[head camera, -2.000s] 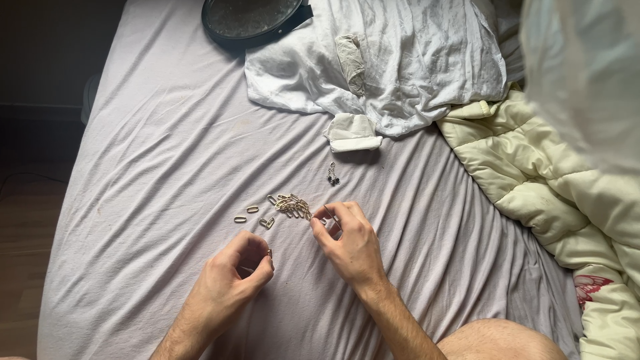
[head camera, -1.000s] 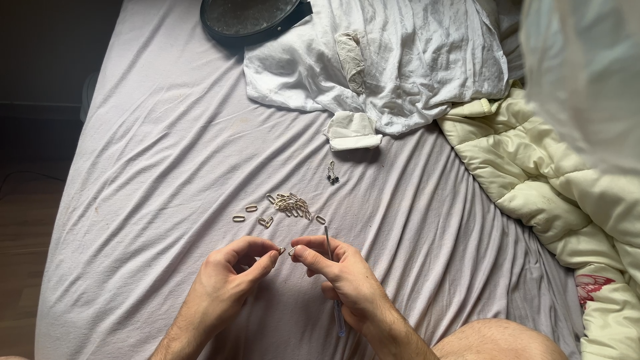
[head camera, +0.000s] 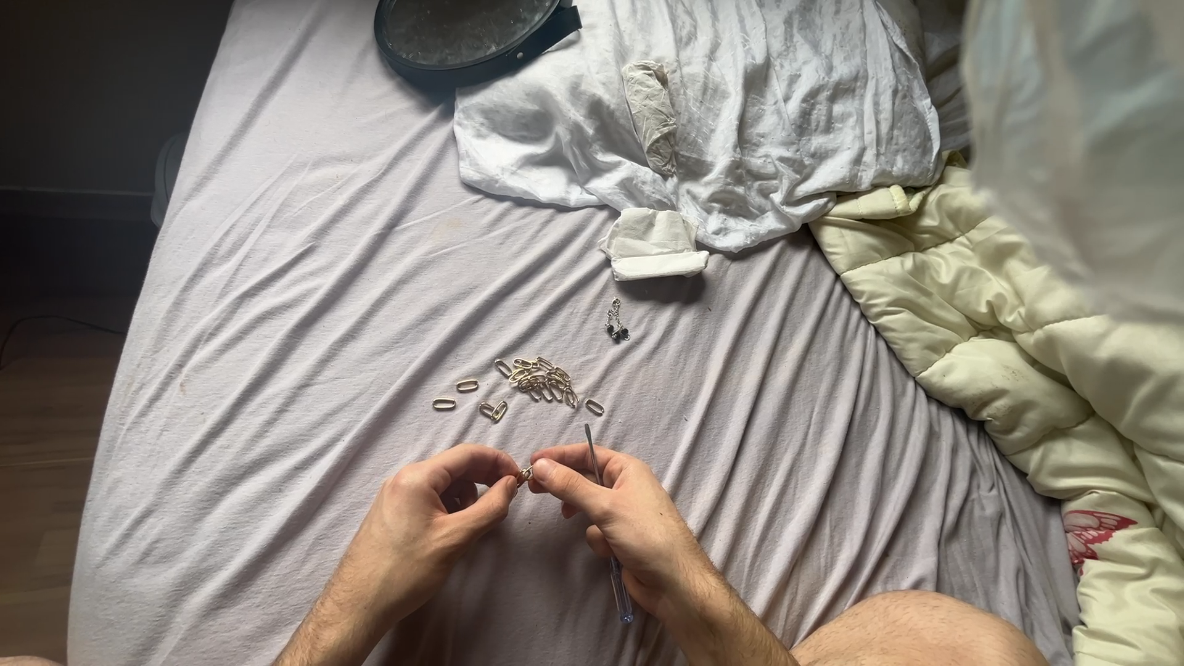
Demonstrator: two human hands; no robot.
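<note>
My left hand [head camera: 435,509] and my right hand [head camera: 620,518] meet at the fingertips around small metal links [head camera: 525,475], partly hidden by the fingers. A thin screwdriver [head camera: 619,587] with a clear bluish handle also lies in my right hand, its shaft pointing away from me. Just beyond my hands, a pile of oval metal links [head camera: 541,379] rests on the lilac-grey bedsheet [head camera: 324,370]. Several loose links lie around it, one of them [head camera: 595,406] near the screwdriver's tip. Farther off is a small chain with dark beads [head camera: 617,324].
Beyond the chain sits a folded white paper or cloth piece [head camera: 655,245], beside a rumpled white cloth [head camera: 758,120]. A round dark-rimmed object [head camera: 462,37] is at the top. A pale yellow quilt [head camera: 999,370] covers the right side; my bare knee [head camera: 916,634] is at lower right.
Two seconds ago my hands were apart, the right one beside the pile. It moved back toward my left hand, and their fingertips now meet. The screwdriver shows in my right hand since one second ago.
</note>
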